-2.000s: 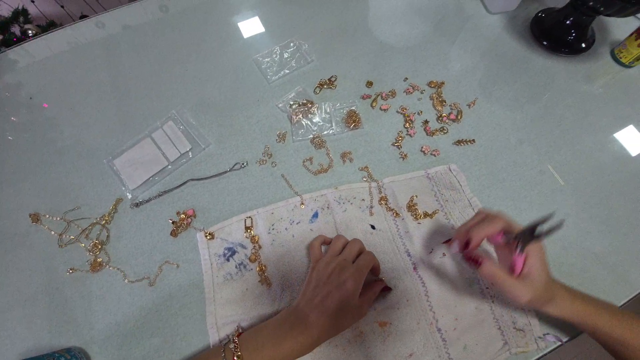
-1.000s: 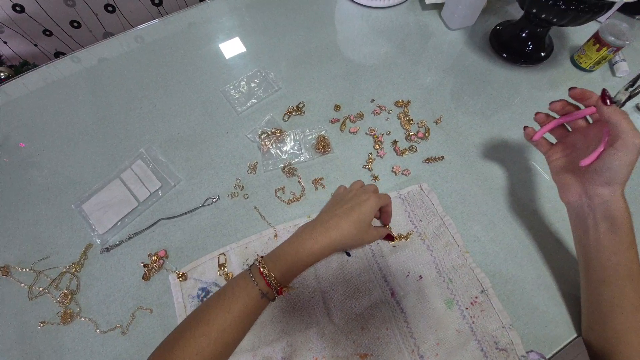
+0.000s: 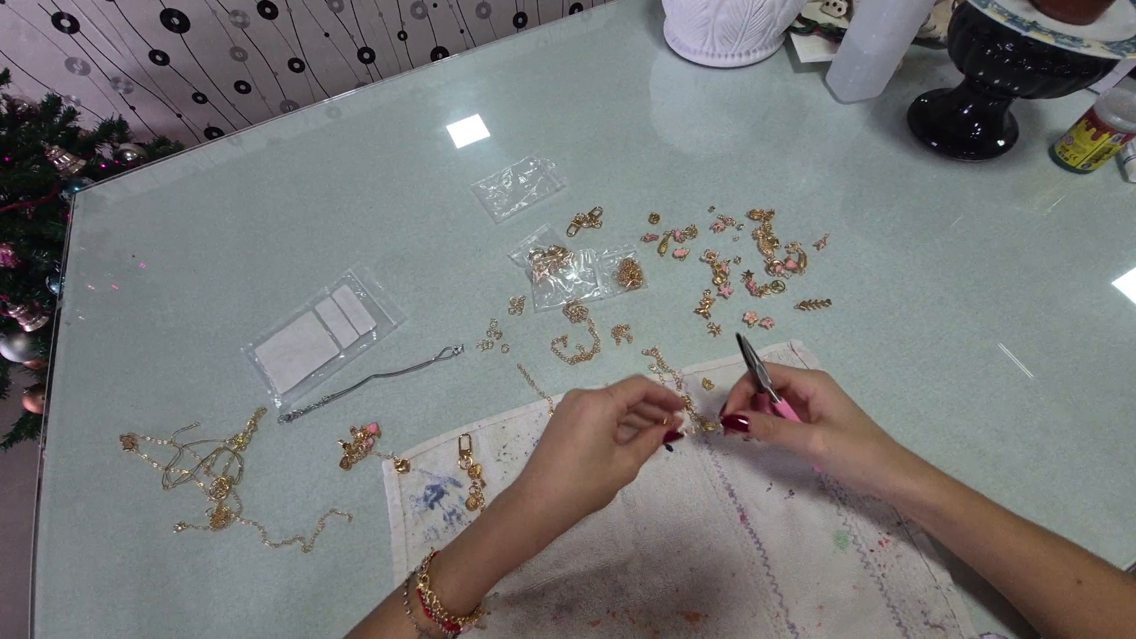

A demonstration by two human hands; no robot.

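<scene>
My right hand [image 3: 799,413] grips pink-handled jewelry pliers [image 3: 761,377], their metal jaws pointing up and away. My left hand [image 3: 608,435] is close beside it, fingertips pinched; a small gold piece seems to be between them, too small to name. Just between and behind the hands lies a gold chain [image 3: 670,373], reaching onto a paint-stained white cloth [image 3: 621,550]. A gold clasp with charms [image 3: 469,470] rests on the cloth's left part. Beyond the hands are gold and pink charms [image 3: 723,275], another gold chain [image 3: 577,346] and small jump rings [image 3: 491,335].
Plastic bags with gold findings [image 3: 568,275] lie mid-table, with an empty-looking bag [image 3: 518,188] behind. Left are a bag with white cards [image 3: 324,333], a silver-coloured chain [image 3: 373,382] and tangled gold chains [image 3: 217,484]. A black pedestal bowl [image 3: 967,115] and a jar [image 3: 1092,133] stand back right.
My right hand, raised open-palmed at the right with the pliers a second ago, has come in beside my left hand. The pliers' jaws now point away from me. The view has shifted.
</scene>
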